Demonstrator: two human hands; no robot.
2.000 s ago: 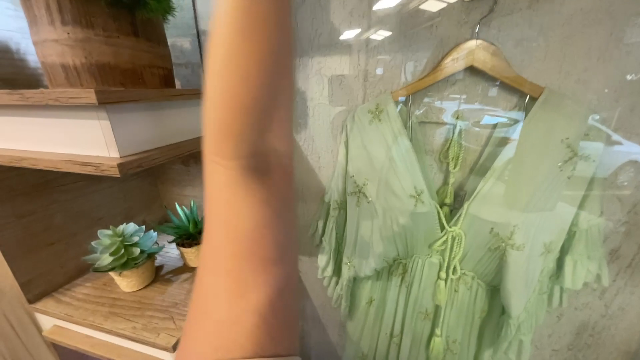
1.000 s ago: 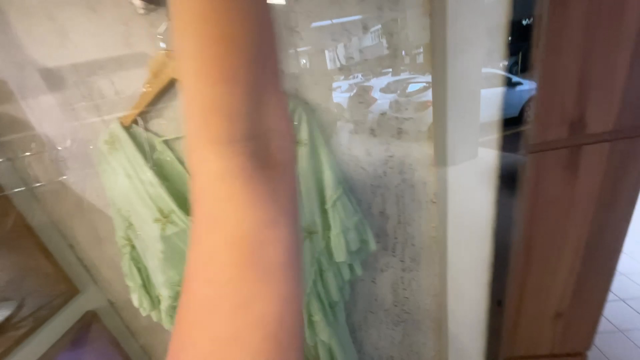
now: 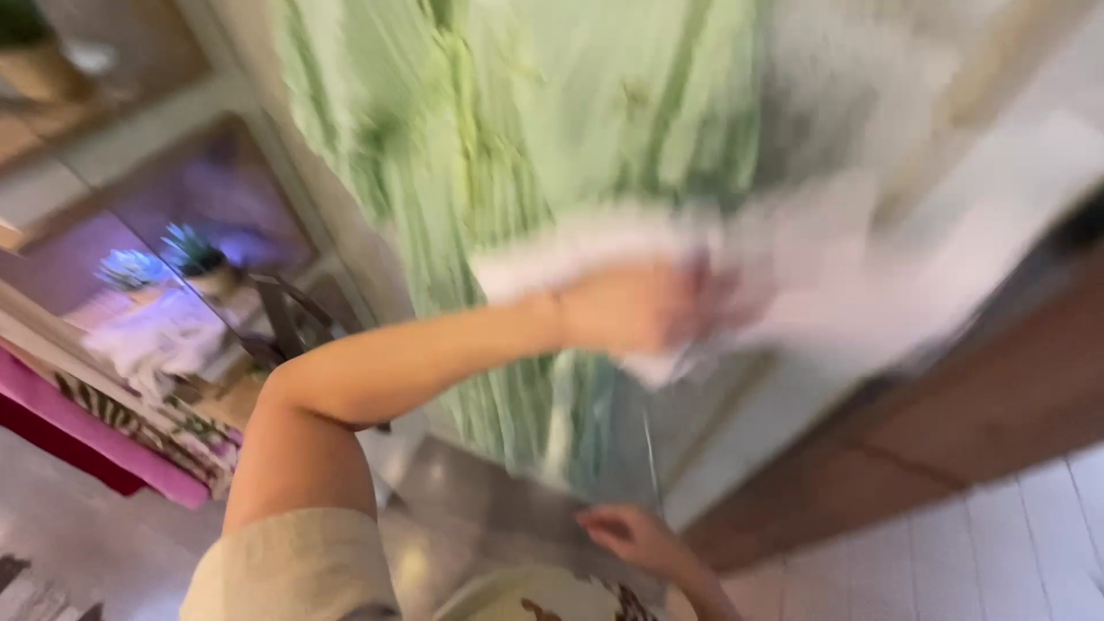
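My left hand [image 3: 642,302] is blurred by motion and reaches across the middle of the head view, closed on a white cloth [image 3: 561,250]. The cloth lies against or very near a glass pane [image 3: 828,103]; the exact contact cannot be told. Behind the glass hangs a light green dress [image 3: 517,147] with pleats, its lower part partly hidden by the arm and cloth. Low in the view, close to my body, my right hand [image 3: 630,535] is held with its fingers curled; whether anything is in it is not clear.
At the left are shelves [image 3: 112,198] with small potted succulents [image 3: 207,259] and folded pink fabric [image 3: 129,431]. A brown wooden panel [image 3: 906,431] slants along the right beside a pale tiled floor [image 3: 992,535].
The view has tilted down strongly. The arm that stood upright across the view now stretches sideways, and its hand with the white cloth has come into sight. My right hand has also appeared.
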